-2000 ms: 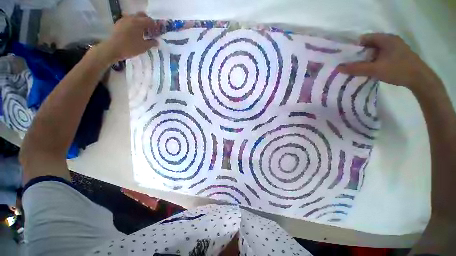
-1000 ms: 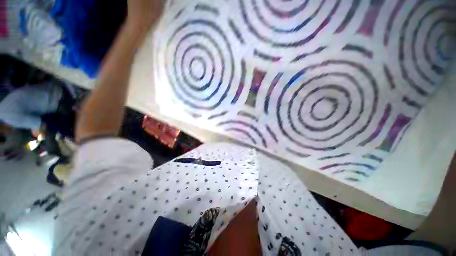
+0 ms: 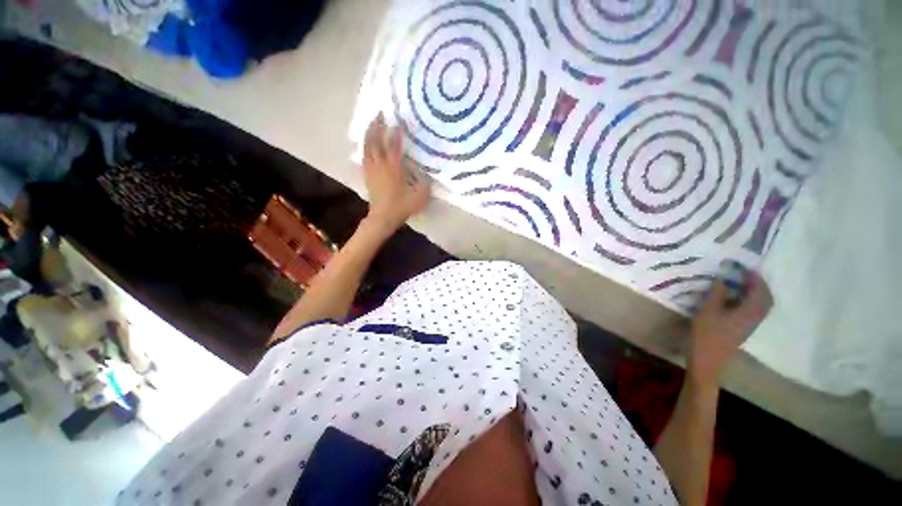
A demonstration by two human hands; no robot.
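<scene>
The circle-print fabric (image 3: 569,124), white with dark rings and small purple blocks, lies flat over plain white fabric (image 3: 841,247). My left hand (image 3: 394,176) is at its near left corner, fingers on the fabric edge; whether it grips the cloth is unclear. My right hand (image 3: 734,301) is at its near right corner with a small dark object (image 3: 730,282) at the fingers, blurred. The far edge of the print is cut off by the top of the picture.
Bright blue fabric (image 3: 210,38) and a dark bundle (image 3: 277,22) lie on the beige table (image 3: 297,84) at upper left. A red-brown box (image 3: 292,240) is below the table edge. Red fabric (image 3: 648,390) shows under the table. A person's sleeve (image 3: 45,148) is at far left.
Both hands have moved from the fabric's far corners to its near corners. The view has tilted down and left. The print still lies flat over the white fabric.
</scene>
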